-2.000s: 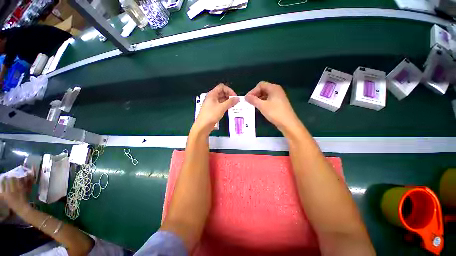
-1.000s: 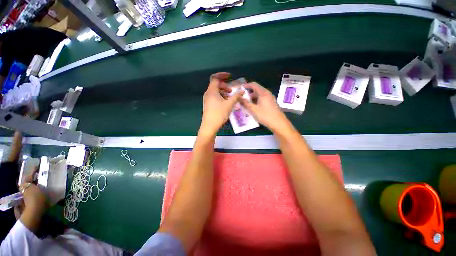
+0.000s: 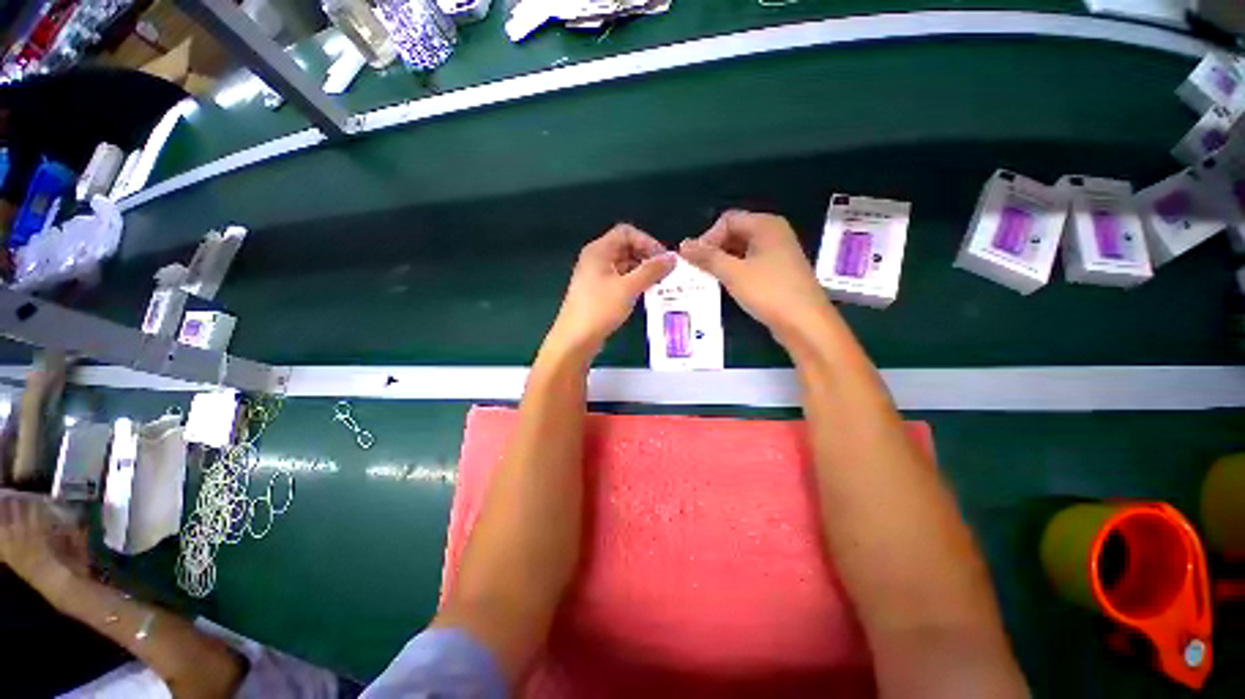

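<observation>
A small white retail box (image 3: 684, 325) with a purple rectangle on its front is over the green conveyor belt, near the belt's front rail. My left hand (image 3: 617, 283) pinches its top edge at the left corner with thumb and fingers. My right hand (image 3: 748, 266) pinches the top edge at the right. The fingertips nearly meet and hide the top flap. Another white box with a purple rectangle (image 3: 862, 251) lies on the belt just right of my right hand, touched by neither hand.
Several similar boxes (image 3: 1013, 230) lie farther right on the belt. A pink foam mat (image 3: 690, 533) lies below my forearms. An orange tape dispenser (image 3: 1151, 580) stands at right. Tangled pale loops (image 3: 219, 512) and open white boxes (image 3: 146, 485) lie at left, beside another person's arm (image 3: 103, 608).
The loose boxes on the belt have shifted right. One box that was by my left hand now lies right of my hands. My hands now hold another box by its top edge.
</observation>
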